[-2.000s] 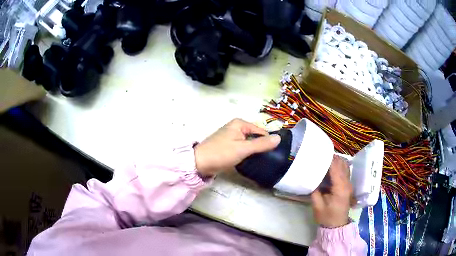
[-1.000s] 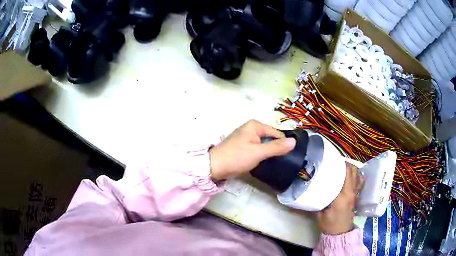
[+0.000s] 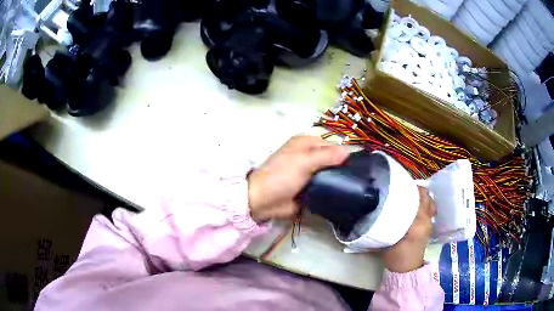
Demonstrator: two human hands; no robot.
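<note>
My left hand (image 3: 285,176) grips a glossy black camera head shell (image 3: 341,189) from its left side. The shell's right end is partly inside the round cup of a white bracket housing (image 3: 395,203). My right hand (image 3: 414,234) holds the housing from below and behind, between the cup and its flat plate (image 3: 455,200); its fingers are partly hidden. A thin wire end with a small white plug (image 3: 295,240) hangs below my left hand. A reddish wire also shows at the table's front edge.
A bundle of red, yellow and black wire harnesses (image 3: 419,143) lies behind the housing. Behind it stands an open carton (image 3: 440,109) of round white parts. Black shells (image 3: 243,58) are heaped at the back. White round shells (image 3: 516,36) stand back right. A large carton (image 3: 42,225) is at left.
The black shell has turned in the cup opening, and my left hand has shifted around it. The wire end with a white plug now shows below my left hand.
</note>
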